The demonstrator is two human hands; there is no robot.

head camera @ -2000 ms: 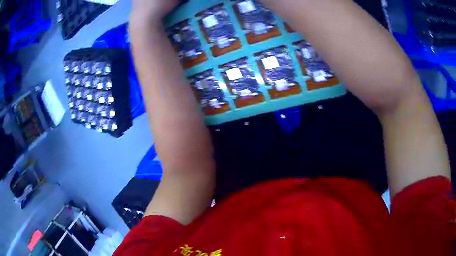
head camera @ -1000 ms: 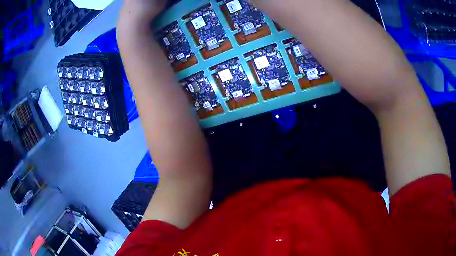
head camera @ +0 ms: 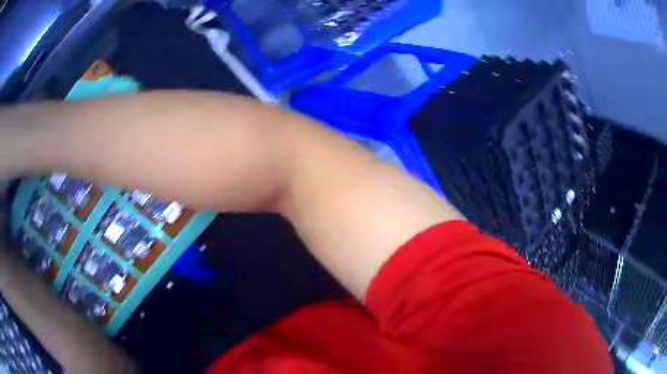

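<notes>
The mint-green cover frame (head camera: 71, 257) lies over the orange fixture plate (head camera: 97, 71) at the left of the view, tilted in the picture. Dark circuit boards (head camera: 126, 232) with pale squares show in several of its windows. My right forearm crosses over the frame and hides part of it; the right hand is cut off by the left edge. My left forearm shows at the lower left; the left hand is out of the picture. The black-clothed lap is below the frame's near edge.
A blue plastic stool (head camera: 366, 95) stands beyond my right arm. A tall stack of black component trays (head camera: 541, 161) is at the right. Another dark tray (head camera: 351, 22) sits on blue plastic at the top. Wire racks (head camera: 651, 270) are at the far right.
The view has swung to the right, so the frame and arms now appear at the left. The blue stool and black tray stack fill the right side. The tray stack seen at the left is mostly gone.
</notes>
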